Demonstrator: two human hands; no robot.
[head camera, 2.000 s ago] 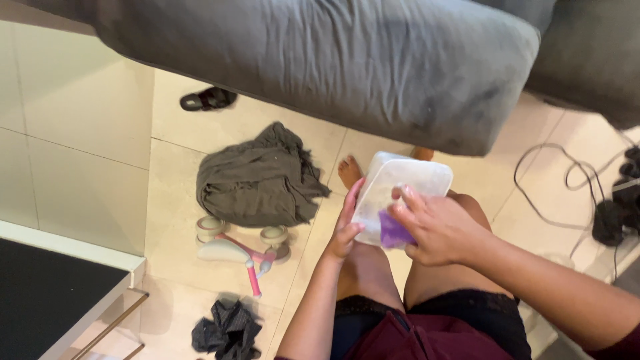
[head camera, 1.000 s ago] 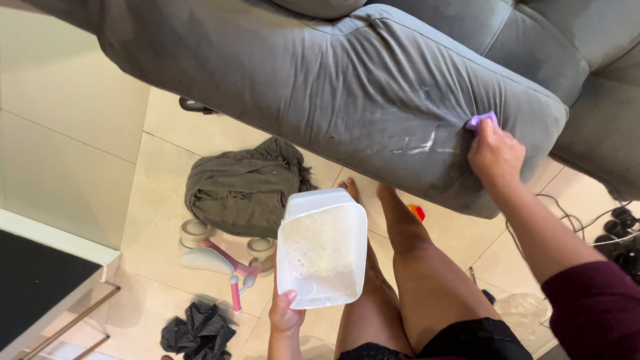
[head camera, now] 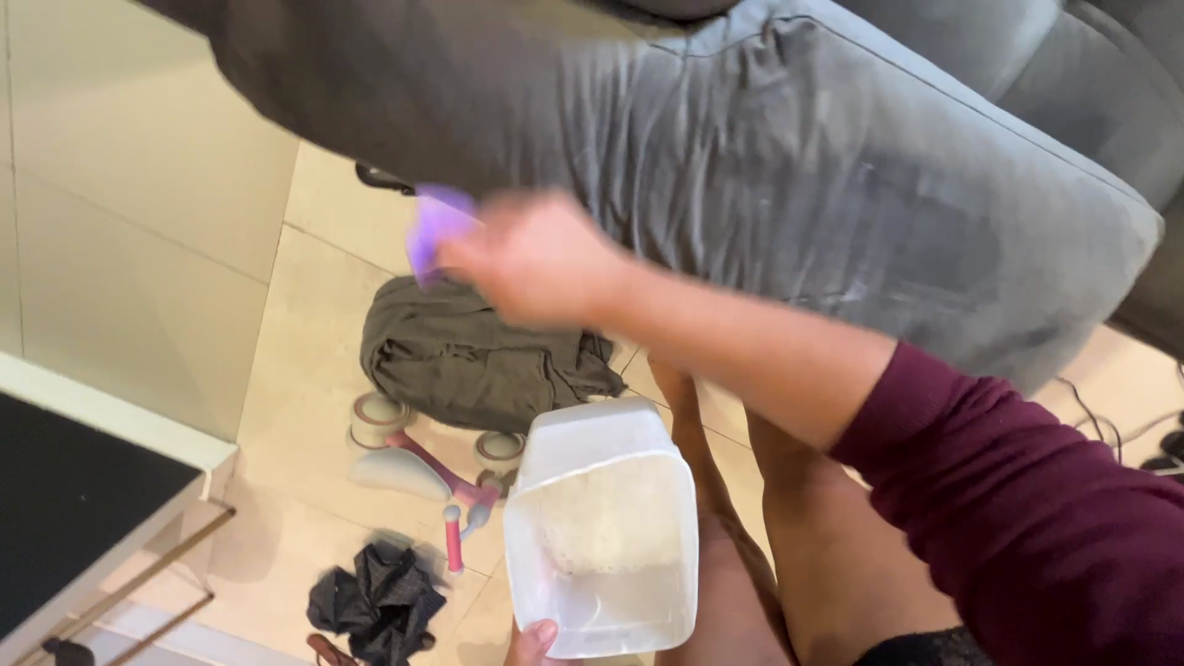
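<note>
My right hand [head camera: 546, 254], blurred by motion, is closed on a purple cloth or sponge [head camera: 438, 229] and hangs in front of the lower edge of a grey upholstered sofa [head camera: 860, 166]. A darker, damp-looking patch with faint whitish marks shows on the sofa's fabric to the right. With its thumb on the rim, my left hand [head camera: 534, 643] holds a translucent white plastic tub [head camera: 601, 592] low in the view. Some foamy, whitish liquid lies inside the tub.
On the tiled floor lie a bundled grey-green cloth [head camera: 481, 356], a pink and white ride-on toy [head camera: 435, 467], a crumpled black cloth [head camera: 379, 597] and a dark sandal [head camera: 381, 178]. A black-topped table [head camera: 83, 499] stands at left. Cables [head camera: 1096, 416] lie at right.
My right hand has moved left with the purple cloth or sponge, away from the sofa's right part. The white streaks seen there a second ago are now mostly gone, and that area looks darker.
</note>
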